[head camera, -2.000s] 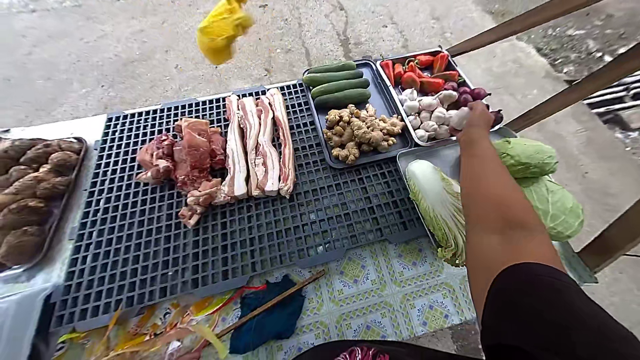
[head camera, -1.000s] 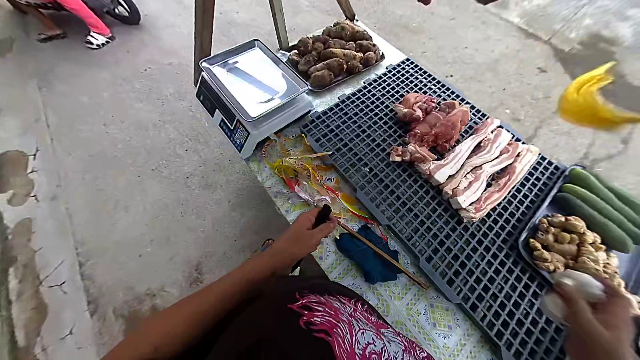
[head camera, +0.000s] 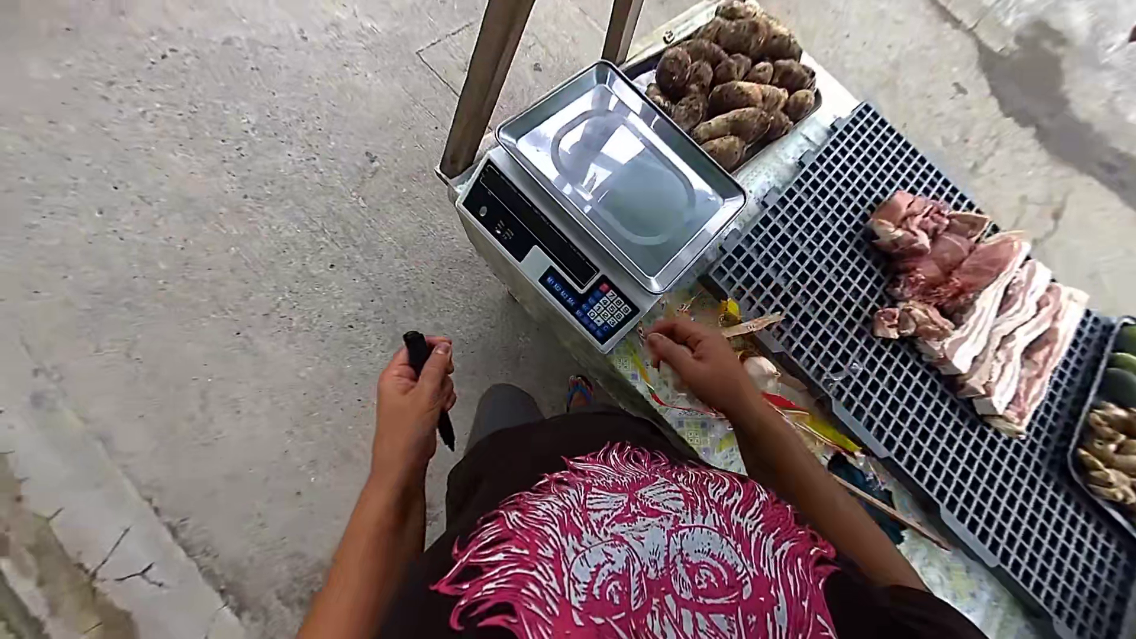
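Note:
My left hand (head camera: 414, 390) is closed around a black marker pen (head camera: 445, 429), held over the ground left of the table. Near the keypad corner of a digital weighing scale (head camera: 568, 240), my right hand (head camera: 697, 359) has its fingers curled; whether anything small is between them cannot be told. A white garlic bulb (head camera: 761, 373) lies just beyond that hand, among colourful plastic strips (head camera: 830, 432). The scale's metal pan (head camera: 621, 177) holds nothing. Pork belly strips (head camera: 1021, 337) and other raw meat pieces (head camera: 941, 257) rest on a black plastic grate (head camera: 799, 240).
Brown root crops (head camera: 737, 84) fill a tray behind the scale. Cucumbers (head camera: 1120, 382) and ginger (head camera: 1109, 453) sit in a tray at the right edge. A wooden stick (head camera: 892, 510) and dark cloth lie by the grate. A wooden post (head camera: 486, 89) rises beside the scale.
The view has swung left toward the scale. My right hand has moved from beside the ginger to the scale's near corner. My left hand has lifted away from the table edge with the marker.

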